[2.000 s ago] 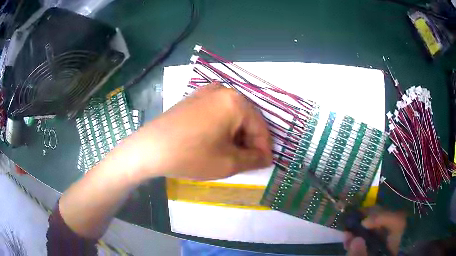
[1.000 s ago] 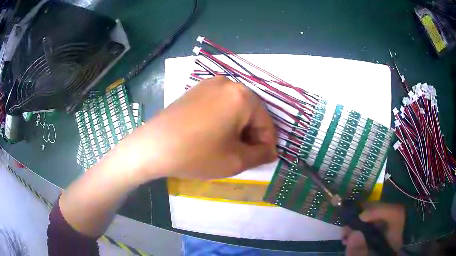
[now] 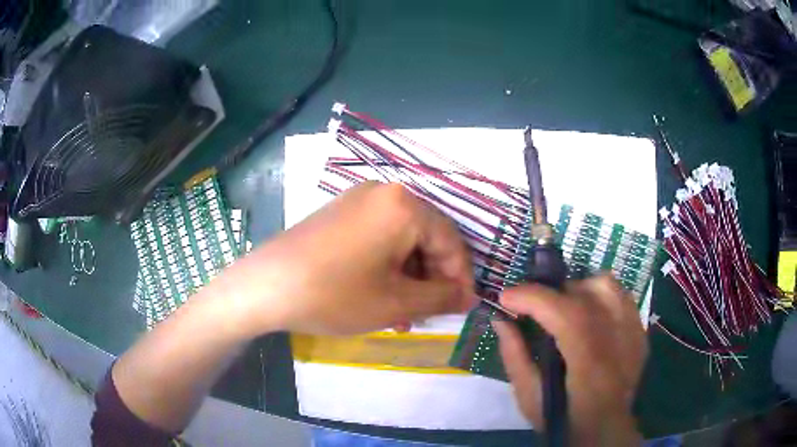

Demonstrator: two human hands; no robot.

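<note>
The green PCB panel (image 3: 467,345) lies on the white sheet (image 3: 384,400), with red-and-black leads (image 3: 419,172) fanned from it to the upper left. My left hand (image 3: 393,262) is over the leads, fingertips pinched at the panel's left part; they seem to grip a lead, partly hidden. My right hand (image 3: 581,349) holds the soldering iron (image 3: 544,253) against the palm, its tip pointing up and away above the sheet. My right thumb and index finger reach to the lead end beside my left fingertips. The hand hides much of the panel.
A heap of loose leads (image 3: 712,253) with white plugs lies at right. Spare PCB panels (image 3: 185,244) and a black fume fan (image 3: 109,131) stand at left, with small wire rings (image 3: 83,255) below. Yellow tape (image 3: 376,351) crosses the sheet. A dark item with a yellow label (image 3: 730,79) is upper right.
My right hand has moved up and left to my left fingertips. The iron has swung from pointing at the lead joints to pointing upward, away from them. My left hand stays nearly in place.
</note>
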